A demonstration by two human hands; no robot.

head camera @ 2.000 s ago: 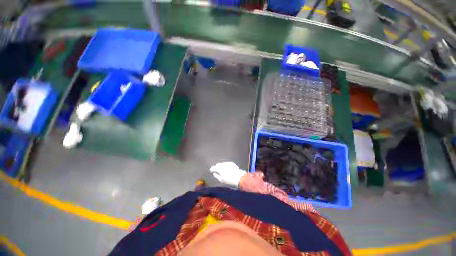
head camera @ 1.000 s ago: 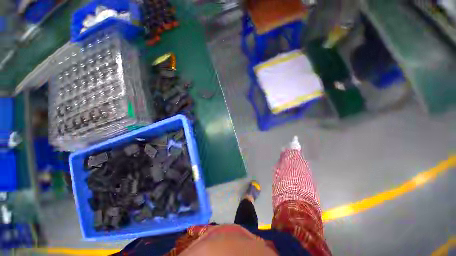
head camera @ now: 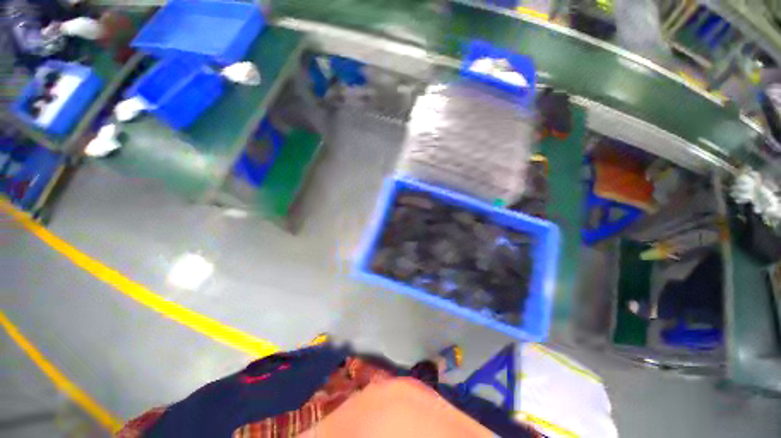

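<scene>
Neither of my hands shows; only my clothing is at the bottom edge. Nearest in front is a large blue parts bin (head camera: 370,257) heaped with black parts (head camera: 454,255). Clear blister trays (head camera: 471,141) are stacked behind it, blurred by glare. Behind the trays stands a small blue bin (head camera: 527,87) with white items (head camera: 497,70) in it. Dark units (head camera: 553,115) lie to the right of the trays and the small bin.
A white-topped stool (head camera: 561,393) with a blue frame is close at the bottom right. An empty blue tote (head camera: 201,30) and another blue bin (head camera: 178,92) are on the left bench (head camera: 171,162). A green conveyor belt (head camera: 385,30) crosses the back. Yellow lines (head camera: 171,312) mark the floor.
The view has swung back left, so the bin and trays now appear right of centre. My right hand and sleeve have left the picture. The white-topped stool now shows close to my body.
</scene>
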